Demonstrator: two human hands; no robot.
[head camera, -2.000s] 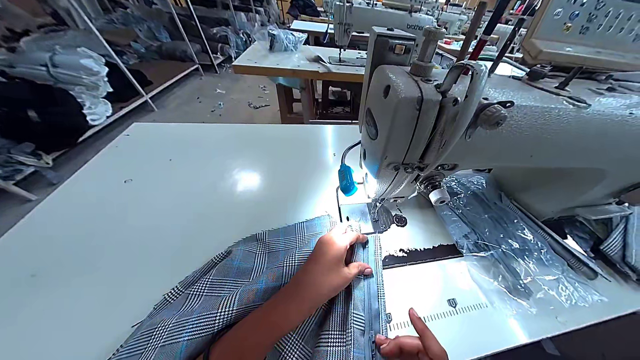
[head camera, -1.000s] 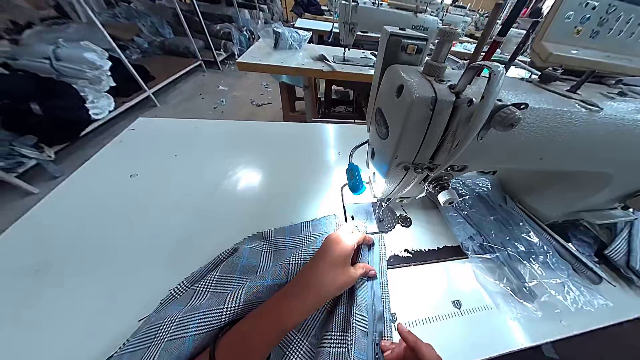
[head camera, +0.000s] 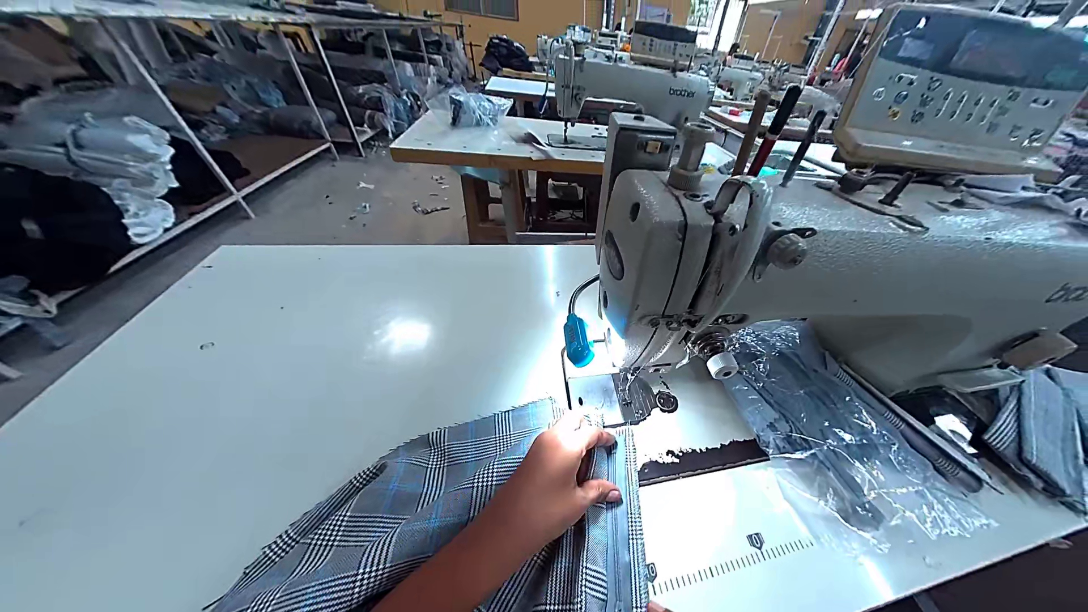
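A grey plaid fabric piece (head camera: 425, 484) lies on the white table of a Brother sewing machine (head camera: 680, 246), with a grey zipper tape (head camera: 623, 518) along its right edge. My left hand (head camera: 557, 476) grips the fabric and tape near their top end, thumb and fingers on the tape, just in front of the presser foot and needle plate (head camera: 608, 395). Of my right hand (head camera: 656, 606) only a fingertip shows at the bottom edge, beside the tape's lower end; whether it holds anything is hidden. A small blue lamp (head camera: 578, 342) hangs left of the needle.
A clear plastic bag of zippers (head camera: 833, 433) lies under the machine arm, with folded striped fabric (head camera: 1041, 433) at the far right. A control panel (head camera: 960, 93) stands above the machine. Behind is another sewing table (head camera: 425, 144); shelves with bundled cloth (head camera: 110, 161) stand at left.
My right hand has moved down along the tape, from plainly in view to almost out of the frame. My left hand keeps its hold at the fabric's top end.
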